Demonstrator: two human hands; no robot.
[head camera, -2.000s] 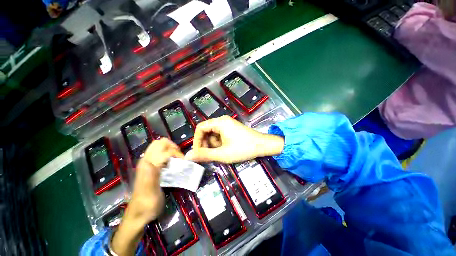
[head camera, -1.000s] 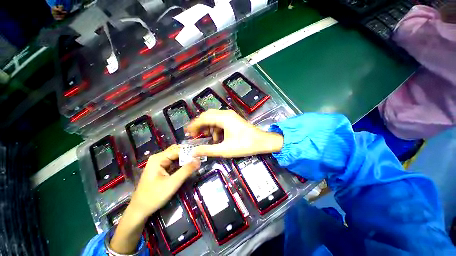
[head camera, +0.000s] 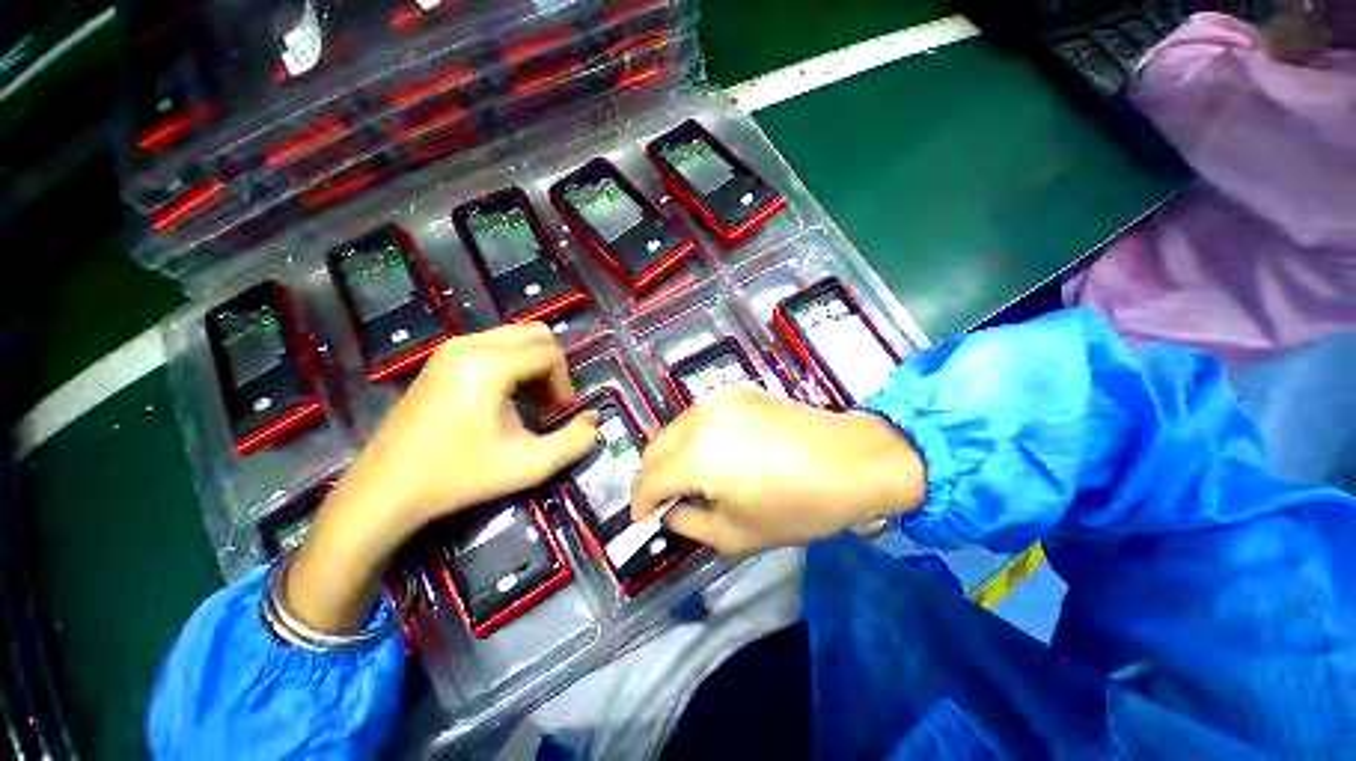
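Observation:
A clear blister tray (head camera: 201, 473) holds two rows of black phones with red edges. My right hand (head camera: 766, 473) pinches a small white label (head camera: 637, 537) over the lower part of a near-row phone (head camera: 607, 479). My left hand (head camera: 464, 419) is at that phone's upper left side, thumb near its top end, fingers curled; whether it grips anything is hidden. A phone (head camera: 498, 567) left of it has a dark back. The near-row phone at the right (head camera: 842, 345) shows a bright white area, and the one beside it is partly under my right hand.
Stacked clear trays with red-edged phones (head camera: 431, 112) stand beyond the tray. A green bench surface (head camera: 937, 164) has a pale stripe. A person's pink sleeve (head camera: 1249, 179) is at the right, near dark trays (head camera: 1093, 67). Dark items lie at the far left.
The view has shifted, so the tray sits higher. My hands have moved apart; the label, earlier between both hands, is now in my right hand, low over the phone.

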